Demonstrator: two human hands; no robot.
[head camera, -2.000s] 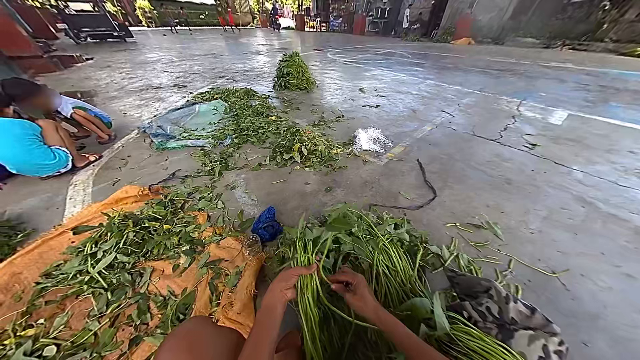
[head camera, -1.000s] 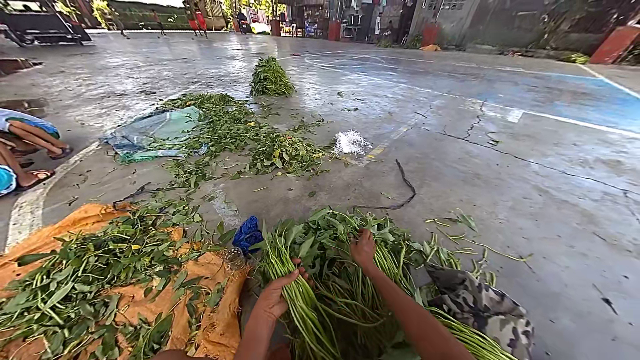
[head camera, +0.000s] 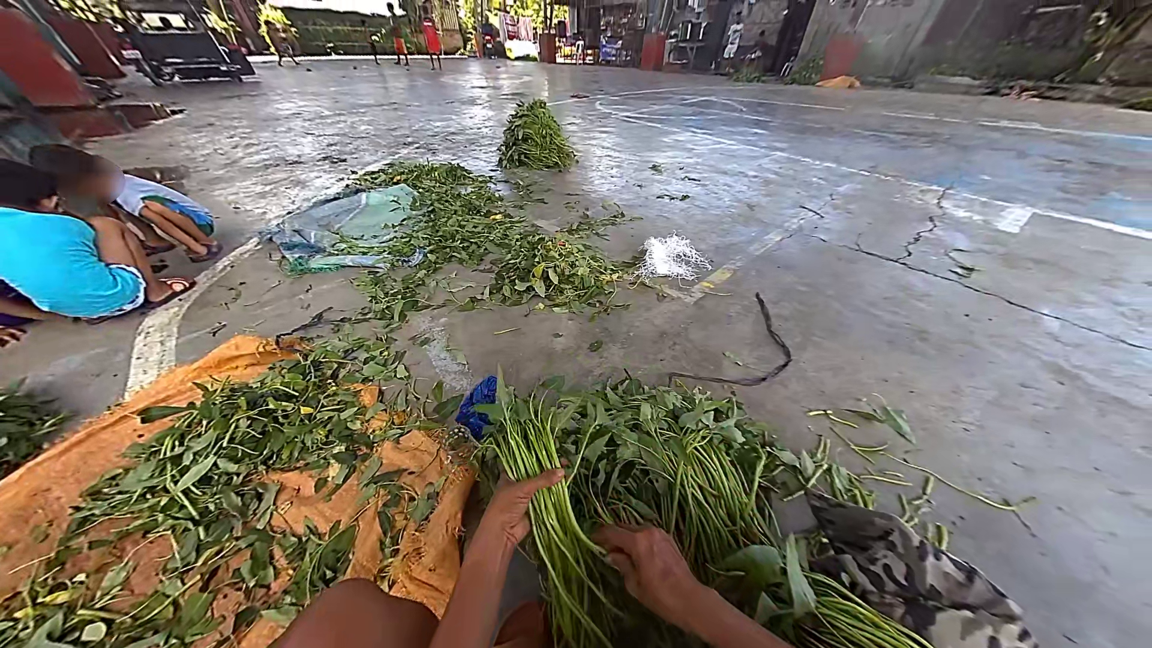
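My left hand (head camera: 522, 504) is closed around a bundle of long green leafy stems (head camera: 553, 522), its thumb lying across them. Just to the right, my right hand (head camera: 643, 558) has bent fingers at the lower part of the bundle and seems to pinch a stem; its fingertips are partly hidden. A larger heap of the same leafy stems (head camera: 702, 477) lies under and beyond my right hand. At the bundle's upper left is a blue mesh bag (head camera: 477, 405). Camouflage cloth (head camera: 927, 576) lies at the lower right, beside more stems.
An orange sack (head camera: 225, 360) with loose leaves spreads at left. Ahead on the concrete are scattered greens (head camera: 549, 270), a teal plastic sheet (head camera: 351, 225), white stringy material (head camera: 672, 257), a black cord (head camera: 774, 351) and an upright pile of greens (head camera: 535, 137). Two people (head camera: 72, 252) crouch at far left.
My right hand has come back from the heap's leafy top to the lower stems of the bundle. My left hand still holds the bundle. The view has swung left since one second ago.
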